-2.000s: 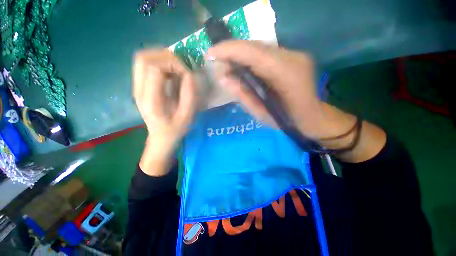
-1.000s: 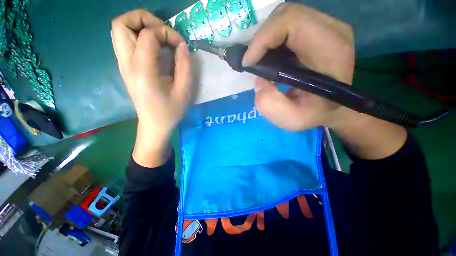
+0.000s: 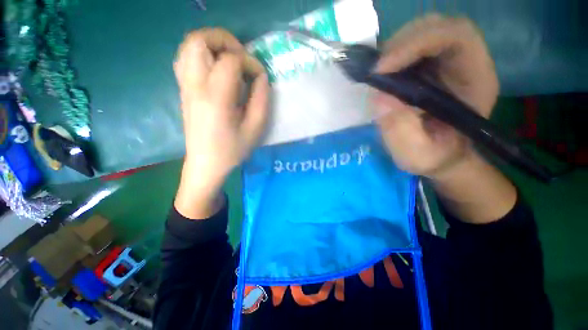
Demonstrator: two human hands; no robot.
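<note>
My right hand grips a black soldering iron, its metal tip pointing left over the green circuit board strip. The strip lies blurred on the white block at the bench edge. My left hand is at the strip's left end with thumb and fingers drawn together. Whether anything is between its fingertips cannot be made out.
A heap of green panels lies at the far left. Tape rolls and a dark phone-like object lie at the left bench edge. A blue apron spreads from the bench edge to my lap. Boxes and a stool are lower left.
Compared with a second ago, both hands and the iron appear further right in view. The iron's tip has moved away from my left fingertips. The bench view has shifted slightly.
</note>
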